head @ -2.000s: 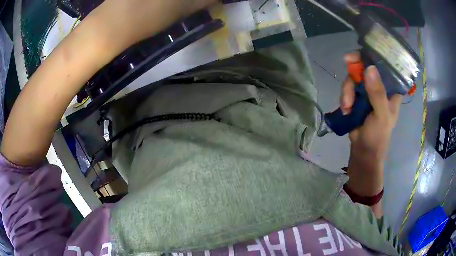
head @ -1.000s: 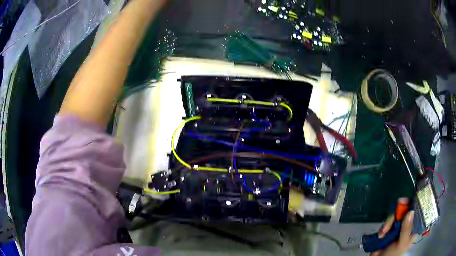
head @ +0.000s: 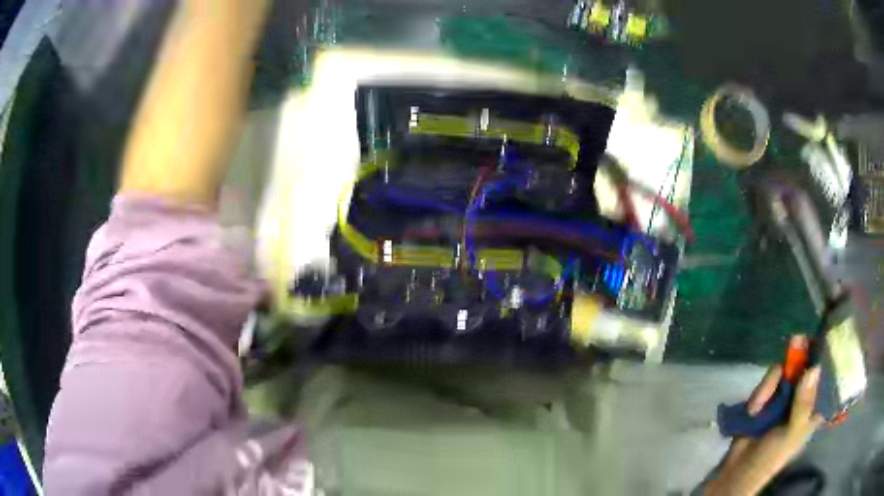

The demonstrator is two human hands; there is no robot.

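The view is motion-blurred. Black socket housings (head: 417, 339) lie on the white work pad (head: 300, 165), with yellow earth wires (head: 451, 256), blue neutral wires (head: 417, 201) and a small circuit board module (head: 640, 276) at the right end. My right hand (head: 790, 412), at the lower right, grips the dark blue handle of the soldering gun (head: 836, 358); its orange trigger is at my fingers and its long metal shaft points up and left. My left forearm reaches up past the left of the pad. My left hand is cut off by the top edge.
Red-handled pliers (head: 630, 203) lie right of the housings. A masking tape roll (head: 710, 126) lies at the upper right on the green mat (head: 717, 320). Green leads (head: 494, 41) and circuit boards (head: 611, 19) lie at the far side.
The view has swung from my apron to the bench. Since the last earlier frame, the housings sit higher in the picture. The soldering gun, still in my right hand, also shows higher.
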